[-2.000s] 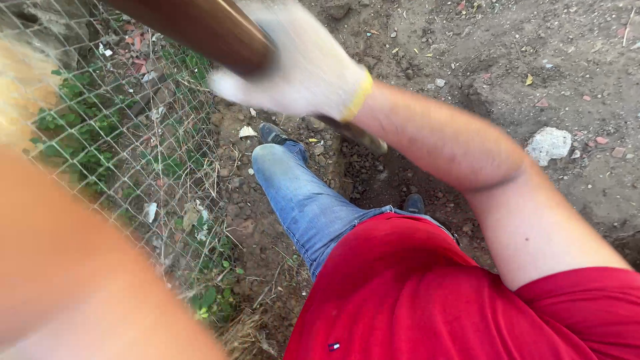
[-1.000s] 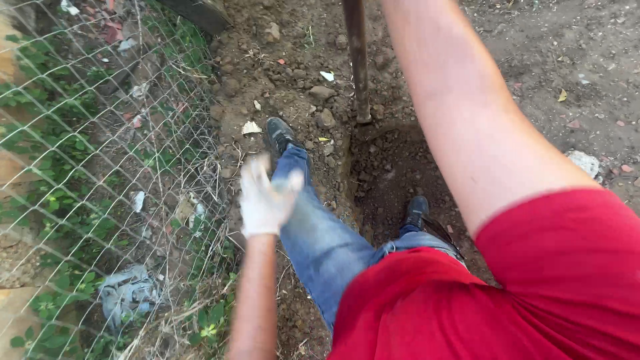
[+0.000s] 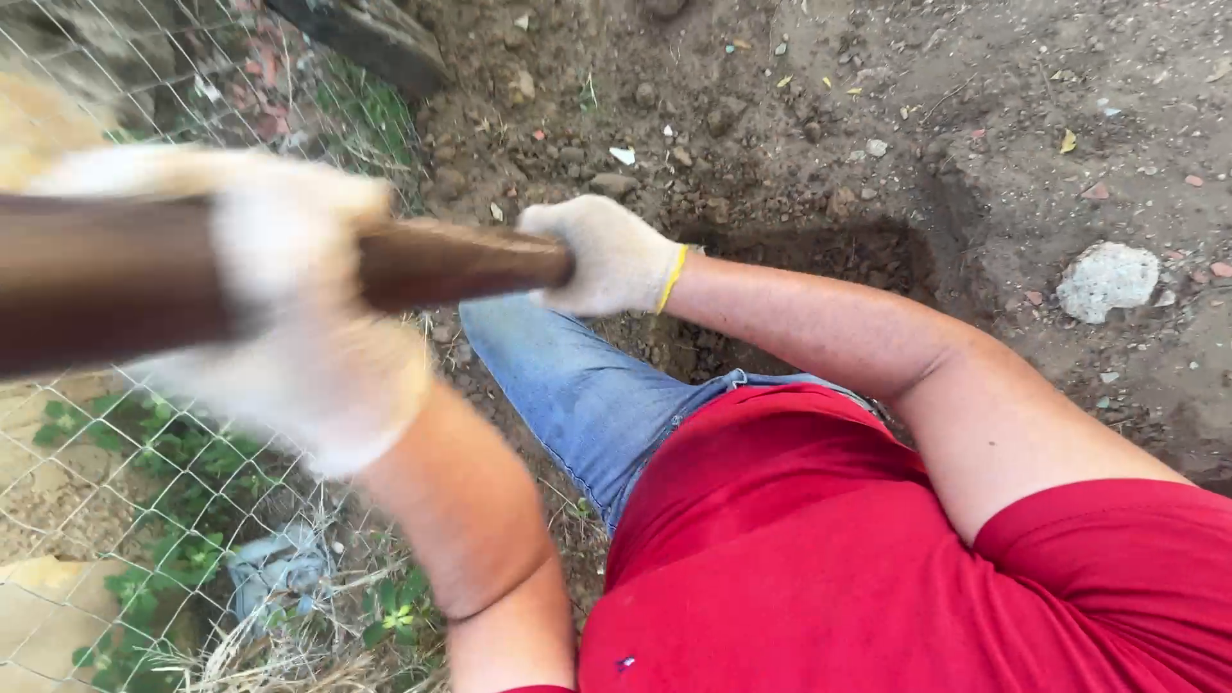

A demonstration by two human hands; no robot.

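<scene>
A brown metal pole (image 3: 452,262) crosses the upper left of the head view, raised well above the soil and nearest the camera at the left edge. My left hand (image 3: 289,279), in a whitish knit glove and blurred, is wrapped around its thicker-looking near part. Farther along, my right hand (image 3: 608,255), in the same kind of glove with a yellow cuff edge, grips the pole. The pole's far end is hidden by the right hand. Below the right forearm lies a dug trench (image 3: 847,255) with loose dark soil in it.
A chain-link fence (image 3: 183,481) runs along the left, with green weeds and a crumpled grey-blue cloth or plastic piece (image 3: 279,570) by it. A dark post or beam (image 3: 371,38) stands at the upper left. A pale stone (image 3: 1109,281) lies right of the trench.
One second ago the pole stood with its end at the trench edge and my left hand was off it. The pole is now lifted, with both my hands around it.
</scene>
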